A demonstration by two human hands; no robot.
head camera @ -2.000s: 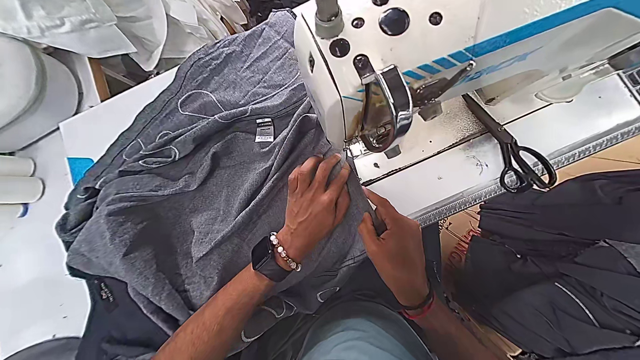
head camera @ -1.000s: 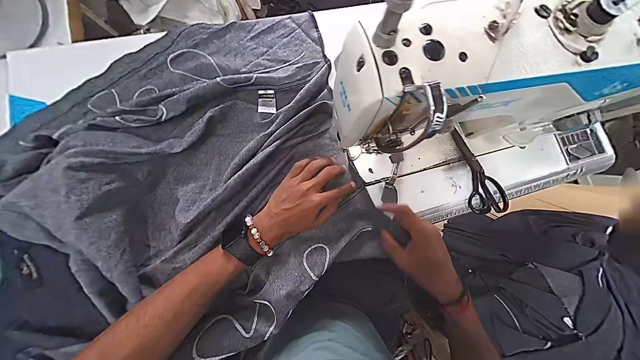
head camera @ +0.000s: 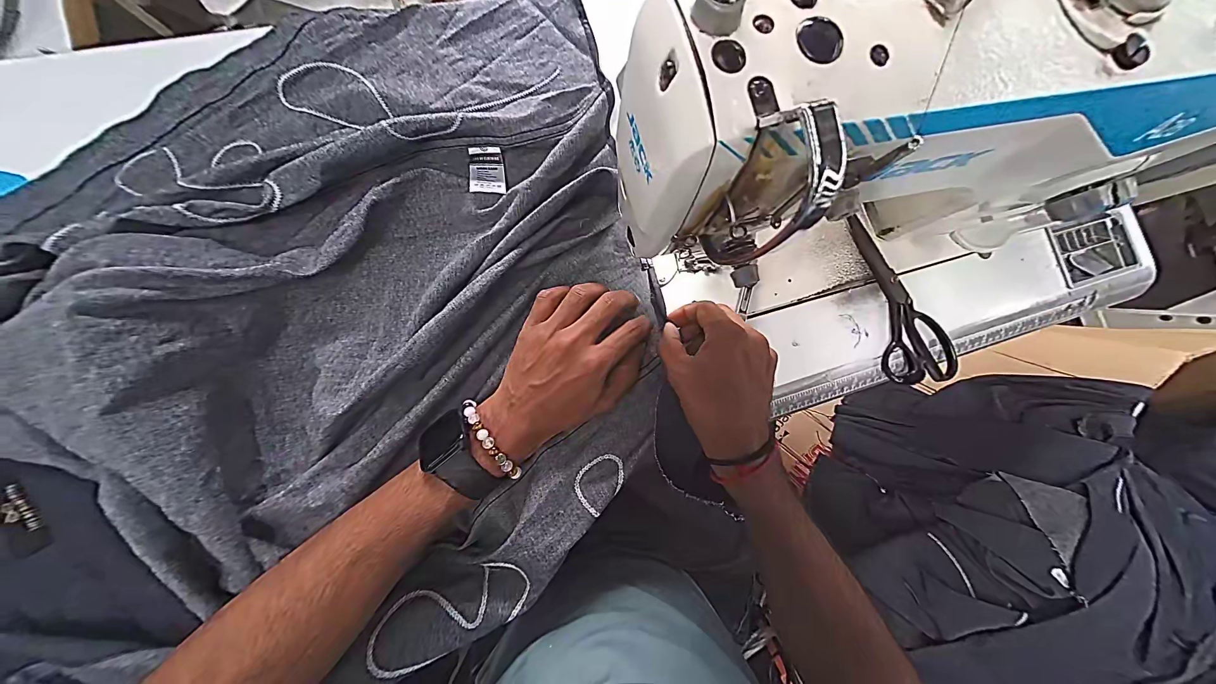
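A grey knit garment (head camera: 313, 313) with loose pale thread chains and a small printed label (head camera: 486, 171) lies spread left of a white Jack sewing machine (head camera: 674, 123). Its edge runs beside the needle and presser foot area (head camera: 698, 258). My left hand (head camera: 575, 366) rests on the fabric just in front of the needle area, fingers bent. To its right, my right hand (head camera: 719, 375) pinches the garment's edge between thumb and forefinger, with dark fabric hanging below. Black-handled scissors (head camera: 912, 337) lie on the machine bed, blades under the arm.
A heap of dark garments (head camera: 997, 513) lies at the right, by brown cardboard (head camera: 1073, 356). The machine bed (head camera: 826, 332) has a ruler-marked front edge. Dark navy fabric (head camera: 76, 560) is at the lower left, and a white table surface (head camera: 123, 81) shows behind the garment.
My right hand has moved in from the lower right to the fabric edge beside my left hand. Since the oldest frame, the view has shifted, showing more of the machine's right side.
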